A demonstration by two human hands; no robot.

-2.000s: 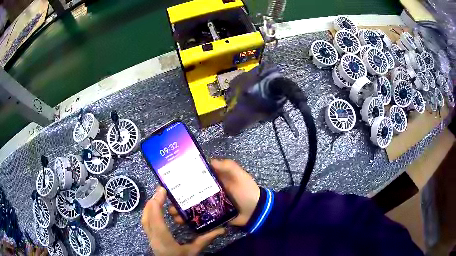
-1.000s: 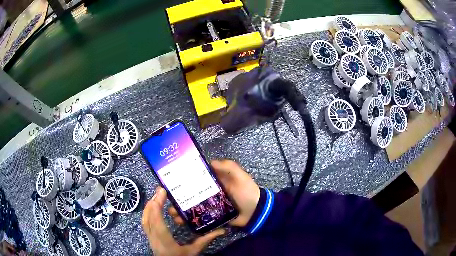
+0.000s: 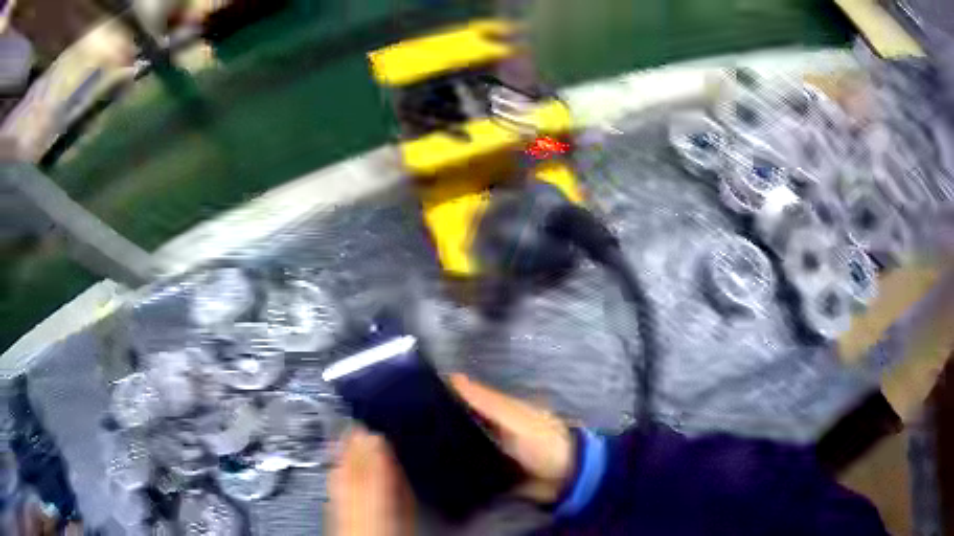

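The smartphone [image 3: 424, 434] is held low in the middle of the view. Its screen is dark, with a bright streak near its top edge. My left hand [image 3: 368, 487] is at its lower left side, blurred and partly cut off by the bottom edge. My right hand [image 3: 523, 438] grips its right side, below a dark sleeve with a blue band. The hanging black electric screwdriver [image 3: 528, 241] is blurred, in front of the yellow screw feeder [image 3: 450, 157], which shows red digits. The whole frame is motion-blurred.
Round white fan housings lie in a heap on the left [image 3: 225, 419] and another on the right [image 3: 805, 199]. One housing [image 3: 740, 272] sits apart near the right heap. A brown cardboard sheet [image 3: 889, 309] lies at the right. The green conveyor belt [image 3: 282, 94] runs behind the bench.
The phone's lit lock screen has turned dark. The view has shifted and blurred, so the phone, feeder and housings appear slightly lower and mostly further right. Both hands remain on the phone.
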